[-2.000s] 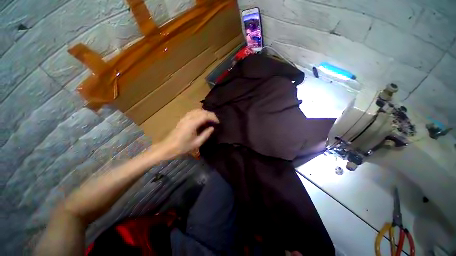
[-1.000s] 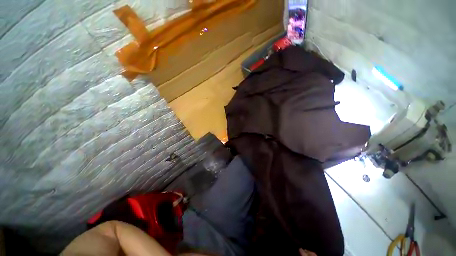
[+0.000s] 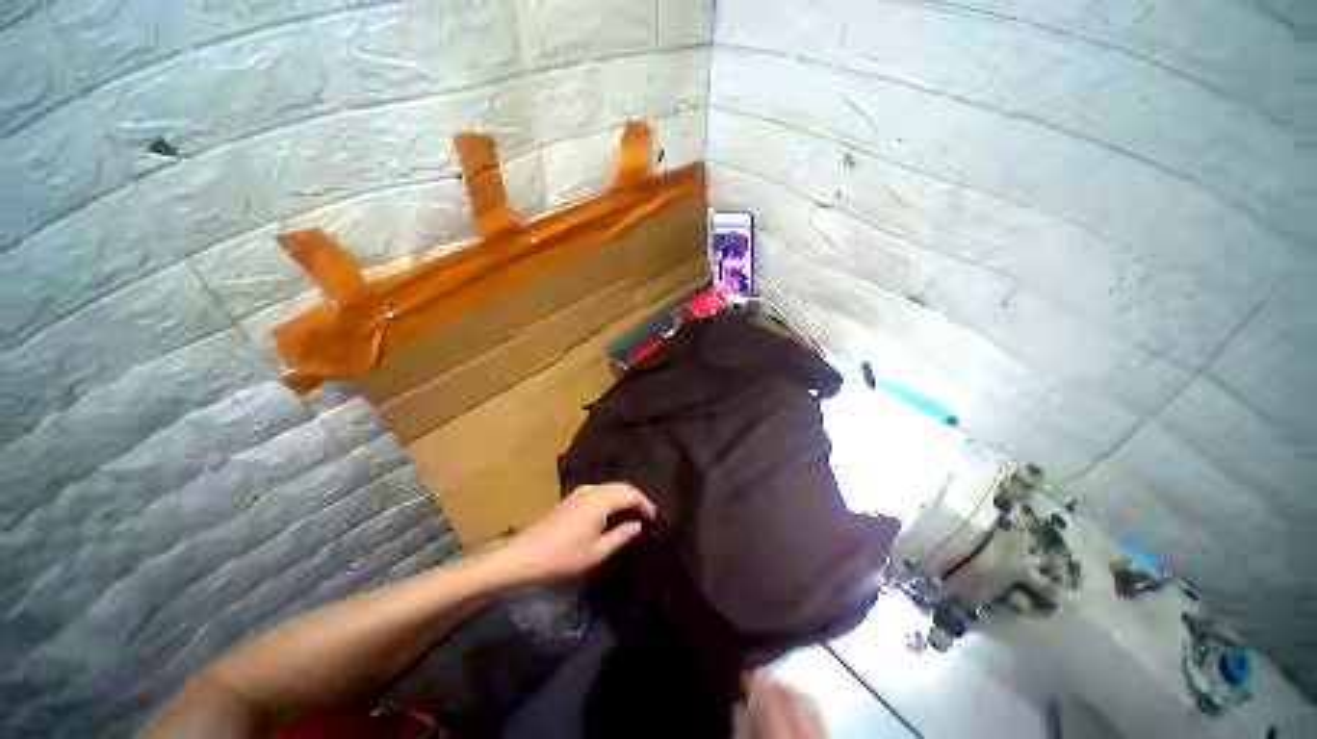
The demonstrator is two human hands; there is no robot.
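The dark brown garment piece (image 3: 751,505) lies limp over the table and down toward my lap, its right end beside the presser foot (image 3: 917,599) of the cream-white sewing machine (image 3: 953,520). My left hand (image 3: 600,531) is at the cloth's left edge, with thumb and fingers closed on a fold. My right hand (image 3: 780,710) is blurred and cut off by the bottom edge, by the cloth's near part; its fingers cannot be made out. The needle is too small to see.
A cardboard guard (image 3: 535,311) with orange-brown tape stands at the left wall. A grey tray (image 3: 631,347) with red items and an upright phone (image 3: 734,253) are behind the cloth. A bright blue strip (image 3: 917,401) lies behind the machine head.
My left hand, out at the bottom left one second ago, is back at the cloth's left edge. More of my right hand shows. The view has tilted up, and the scissors' handles have left it.
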